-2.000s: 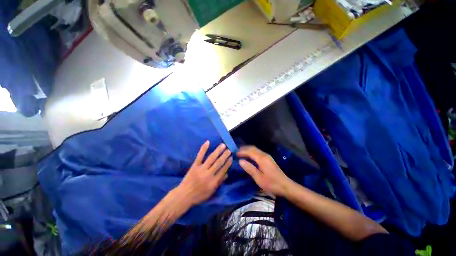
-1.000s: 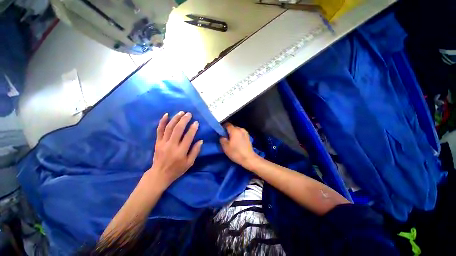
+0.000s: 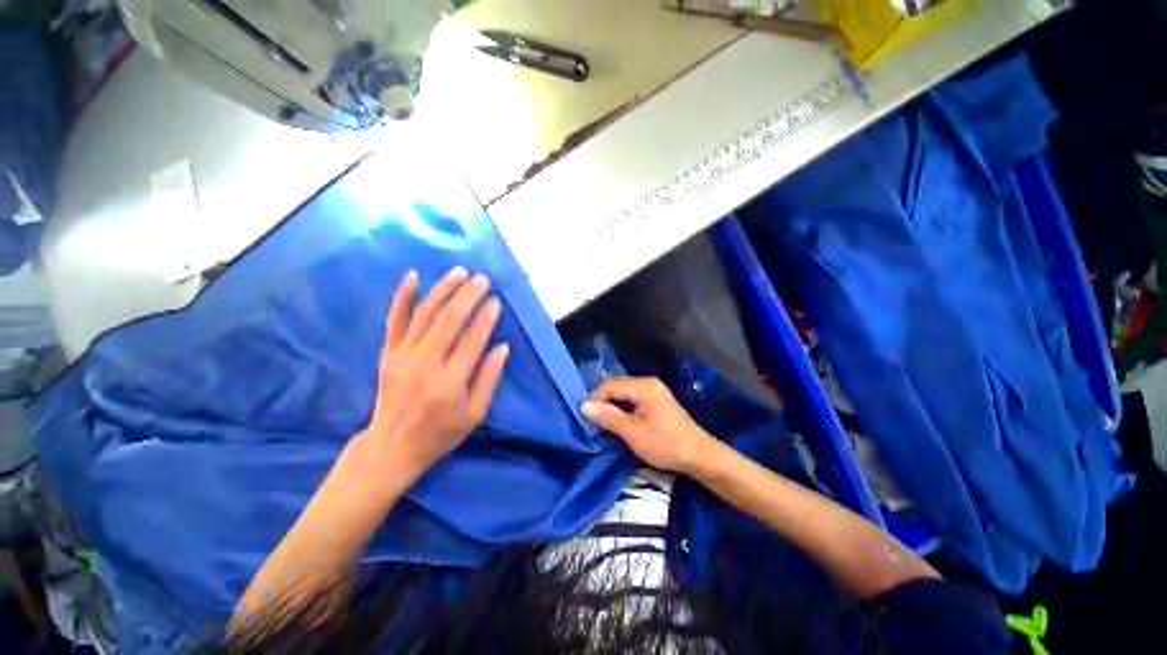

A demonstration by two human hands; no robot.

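A blue garment point(image 3: 294, 333) lies over the table's front edge, its far end under the sewing machine head point(image 3: 275, 58) in white glare, which hides the needle. A folded hem point(image 3: 522, 297) runs along its right edge. My left hand point(image 3: 435, 371) lies flat on the cloth left of the hem, fingers slightly spread, holding nothing. My right hand point(image 3: 646, 420) pinches the near end of the hem between thumb and fingers, just off the table's edge.
Dark thread snips point(image 3: 535, 55) lie on the table behind the needle area. A printed scale point(image 3: 730, 160) runs along the table's front. A yellow-edged box point(image 3: 883, 32) stands at the back right. Blue garments point(image 3: 960, 320) hang over a blue crate point(image 3: 806, 365) at right. A white label point(image 3: 175, 218) lies left.
Since one second ago, my right hand has moved down and right along the hem, which now lies straighter. My left hand has stayed nearly in place, having moved left from the hem before that.
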